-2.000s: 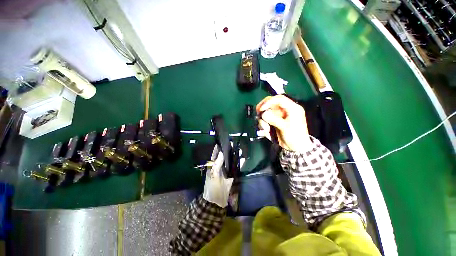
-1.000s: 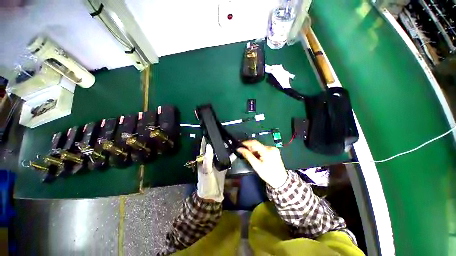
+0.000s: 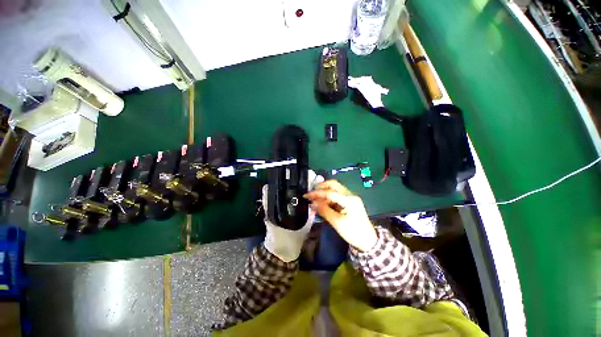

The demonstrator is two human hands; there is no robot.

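My left hand (image 3: 287, 240), in a white glove, holds a black rounded smart lock panel (image 3: 288, 174) upright in front of me. A white strip (image 3: 273, 163) runs across the panel's upper part and out to the left. My bare right hand (image 3: 339, 209) is at the panel's lower right side, fingertips bent close to a small ring-like detail on it; whether they grip anything I cannot tell. A small black block (image 3: 331, 132) lies on the mat beyond. A green circuit board (image 3: 366, 176) with red wires lies to the right, by a flat black module (image 3: 396, 162).
Several black locks with brass cylinders (image 3: 151, 192) stand in a row at left. Another lock (image 3: 331, 74) lies near the bottle (image 3: 369, 26) and white cloth (image 3: 370, 90). A black pouch (image 3: 438, 151) is at the right edge, beside the conveyor (image 3: 527, 145). An open white box (image 3: 60, 143) sits far left.
The panel has turned from edge-on to a broad face towards me. My right hand first moved from the right side to the panel, and now rests by its lower part.
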